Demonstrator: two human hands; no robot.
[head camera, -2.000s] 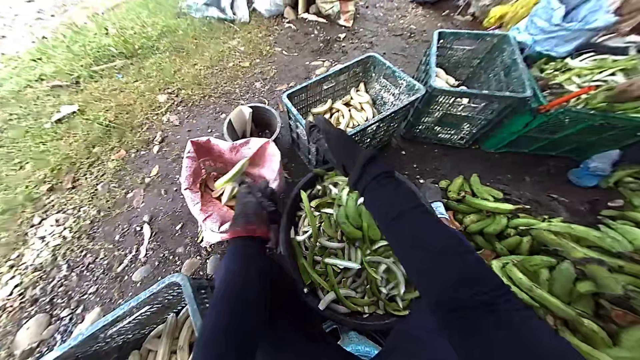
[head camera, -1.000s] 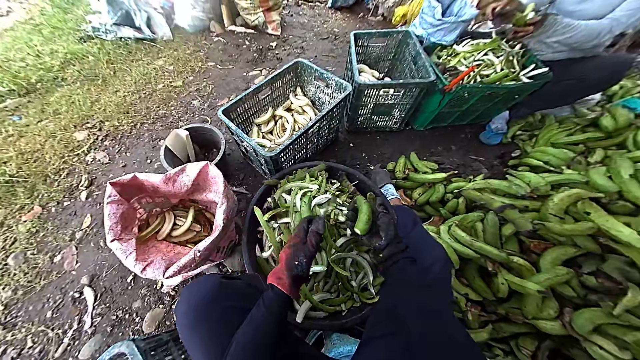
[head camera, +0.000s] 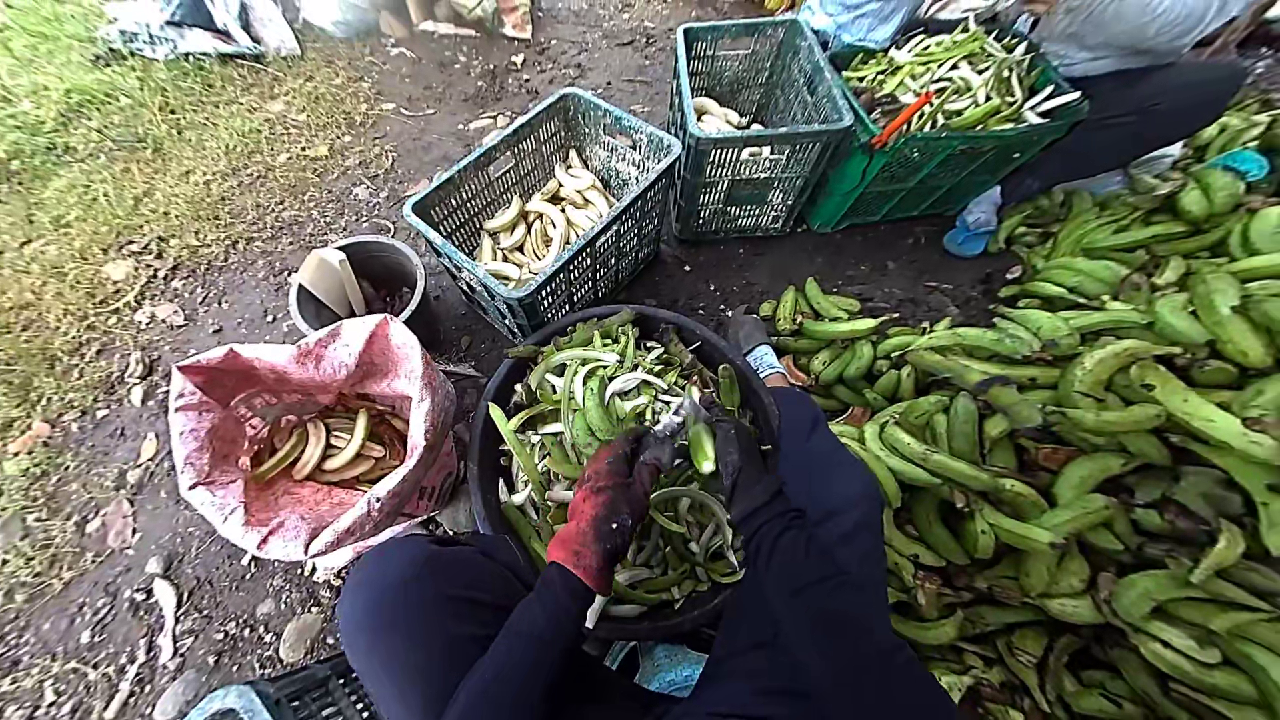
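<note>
My left hand (head camera: 612, 500), in a red and black glove, is closed around a small tool (head camera: 668, 420), partly hidden, whose end lies against a green banana (head camera: 702, 446). My right hand (head camera: 745, 462), in a dark glove, holds that banana, with pale flesh showing at its lower tip. Both hands are over a round black tub (head camera: 484, 470) of green peels (head camera: 575, 385) between my legs. To the left, a pink woven sack (head camera: 225, 440) contains several peeled and partly peeled bananas (head camera: 345, 445).
A bucket (head camera: 415, 300) stands behind the sack. Crates hold peeled bananas: one (head camera: 590, 275) ahead, another (head camera: 765, 180) beside it. A green crate (head camera: 925, 180) carries peels and an orange-handled tool (head camera: 902, 120), near a seated person (head camera: 1130, 120). Unpeeled green bananas (head camera: 1050, 450) pile up at right.
Two seconds ago my left hand was over the pink sack with a pale green piece; it has moved right to the tub. My right hand has come back from near the crate to the tub.
</note>
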